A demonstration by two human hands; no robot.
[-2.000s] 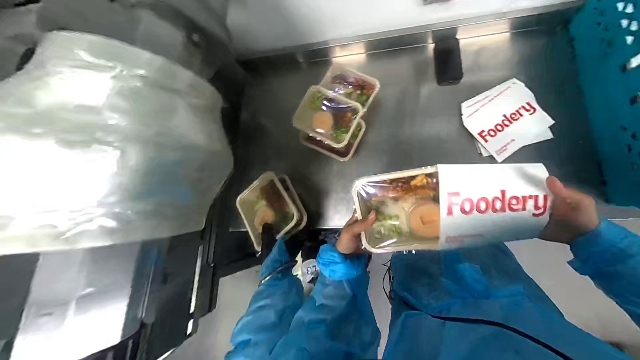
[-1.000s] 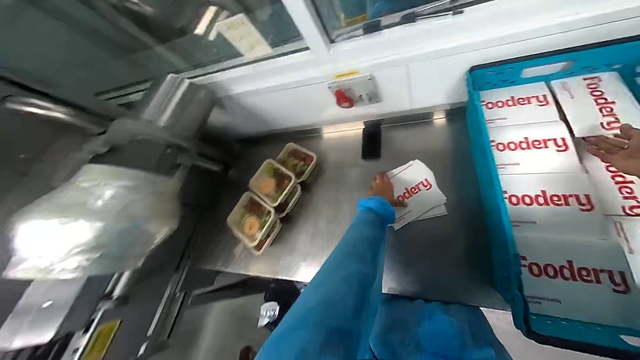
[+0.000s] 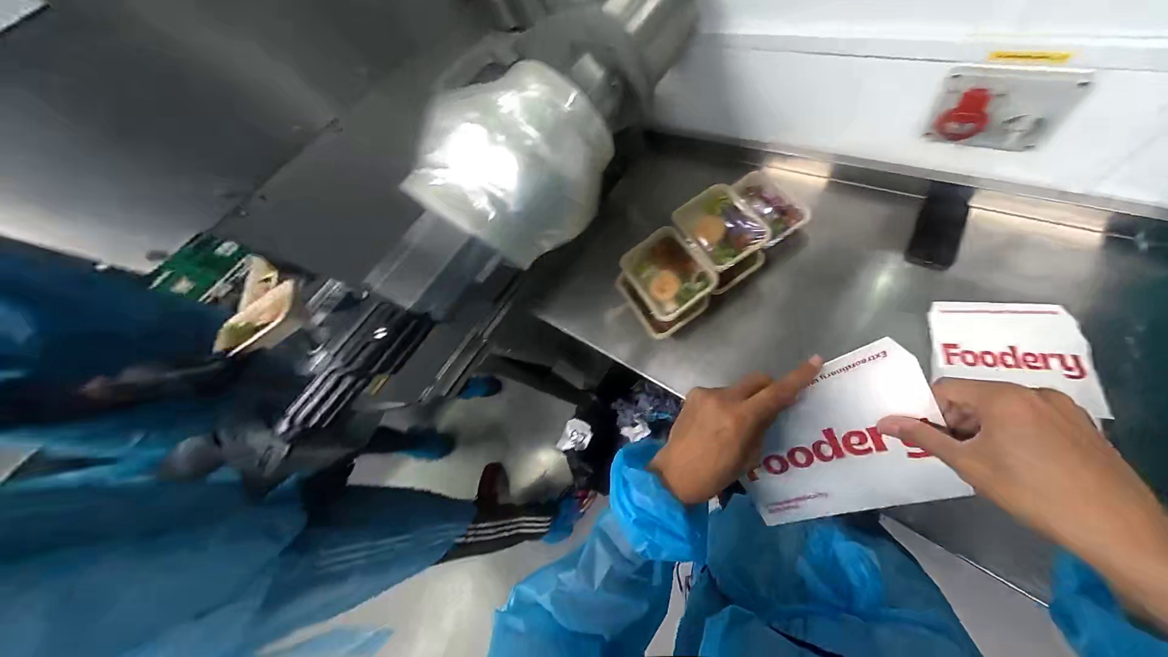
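Observation:
Over the front edge of the steel table, a flat white cardboard sleeve with red print [image 3: 849,456] is held between my two hands. My left hand [image 3: 725,433] grips its left side, index finger stretched along the upper edge. My right hand [image 3: 1031,447] has its thumb on the sleeve's face and its fingers at the right edge. Just beyond it lies a stack of the same sleeves [image 3: 1013,351], partly covered by my right hand. Several film-sealed food trays [image 3: 669,276] stand in small stacks near the table's left corner.
A black phone-like object [image 3: 938,224] lies by the table's back edge. A machine with a roll of clear film [image 3: 516,155] stands at the left. A co-worker in a blue gown [image 3: 228,557] is beside it, near another food tray [image 3: 260,315]. A red switch [image 3: 965,114] is on the wall.
One second ago my left hand was on the sleeve stack and my right hand at the teal crate; now both hold one sleeve. The view has swung left.

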